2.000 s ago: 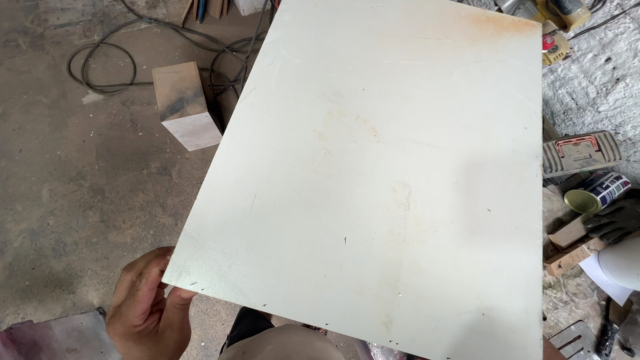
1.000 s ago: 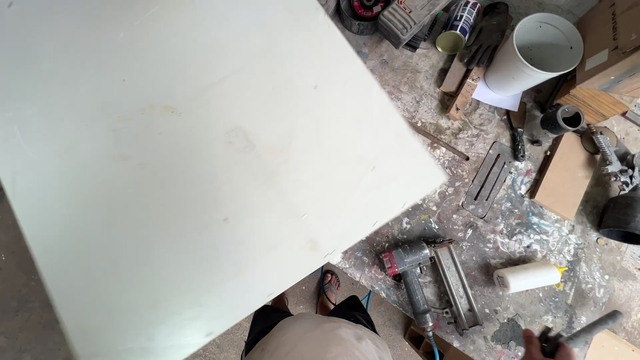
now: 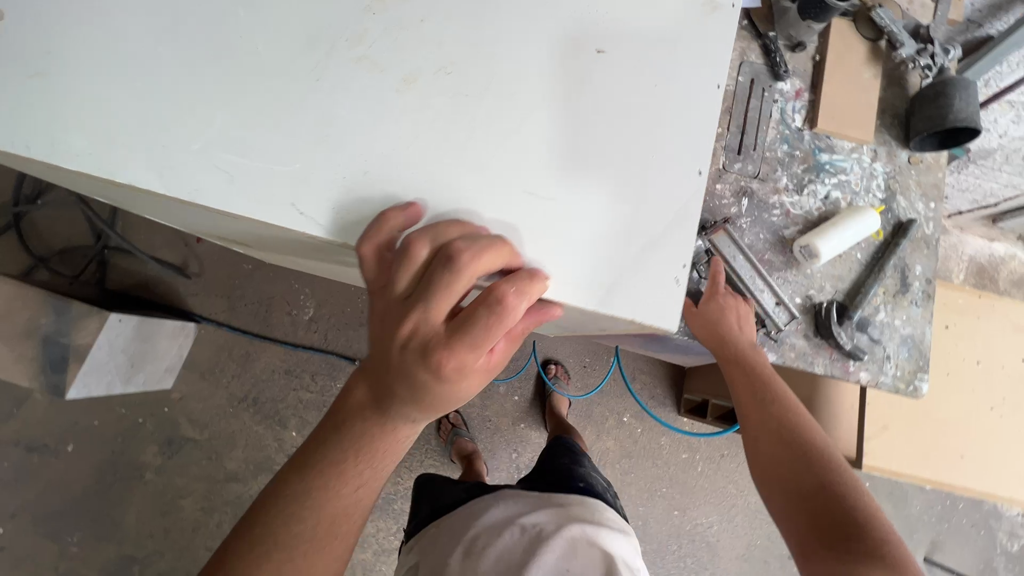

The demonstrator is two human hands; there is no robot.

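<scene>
A large white panel (image 3: 448,128) with small marks along its edges fills the upper left and middle, its front edge crossing above the floor. Over that front edge is my left hand (image 3: 448,304), fingers curled and spread, slightly blurred; whether it touches the panel is unclear. At the panel's right corner, my right hand (image 3: 724,312) lies on a pneumatic nailer, whose long metal magazine (image 3: 752,276) shows beside the fingers. The nailer's body is mostly hidden by the hand and the panel, so the grip on it is not clearly visible.
On the paint-splattered worktable (image 3: 896,368) lie a white glue bottle (image 3: 838,236), a hammer (image 3: 876,272), a slotted metal plate (image 3: 750,120), a wooden block (image 3: 848,80) and a black cup-shaped part (image 3: 944,114). A blue air hose (image 3: 680,432) hangs below the panel.
The panel has turned relative to the view, its right edge now beside the nailer. My left hand has come to its front edge, and my right hand has reached the nailer. The view has shifted.
</scene>
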